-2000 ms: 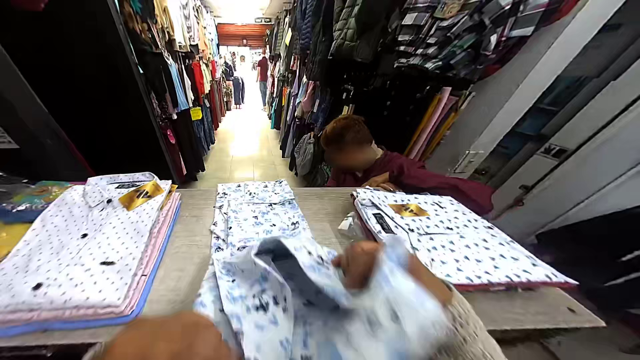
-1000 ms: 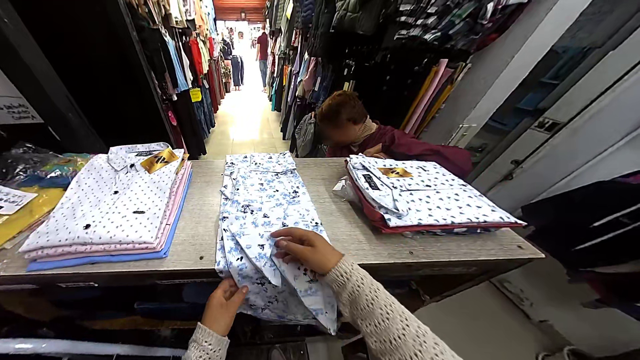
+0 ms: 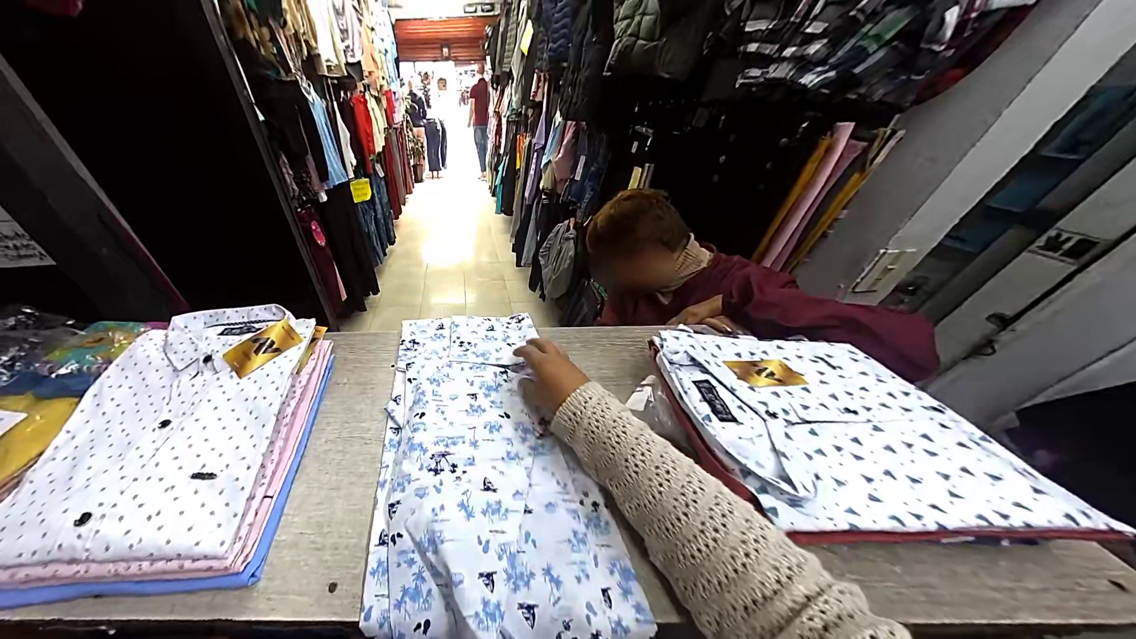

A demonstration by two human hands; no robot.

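A white shirt with a blue palm-tree and sailboat print (image 3: 488, 479) lies folded lengthwise on the wooden counter (image 3: 328, 497), its lower end at the near edge. My right hand (image 3: 552, 377) rests on the shirt's right edge near its far end, fingers slightly spread, with the knitted beige sleeve coming from the lower right. Whether the fingers pinch any cloth is hard to tell. My left hand is out of view.
Folded dotted shirts (image 3: 169, 444) are stacked at left, beside plastic-wrapped clothing (image 3: 53, 382). Another stack (image 3: 870, 426) of folded shirts lies at right. A person in a maroon top (image 3: 763, 306) leans on the counter's far side. Clothes racks line the aisle (image 3: 444, 275).
My right hand has moved away from me, up the shirt's right side. My left hand, at the shirt's near end one second ago, has left the view. The cloth, bunched and lifted earlier, now lies flatter.
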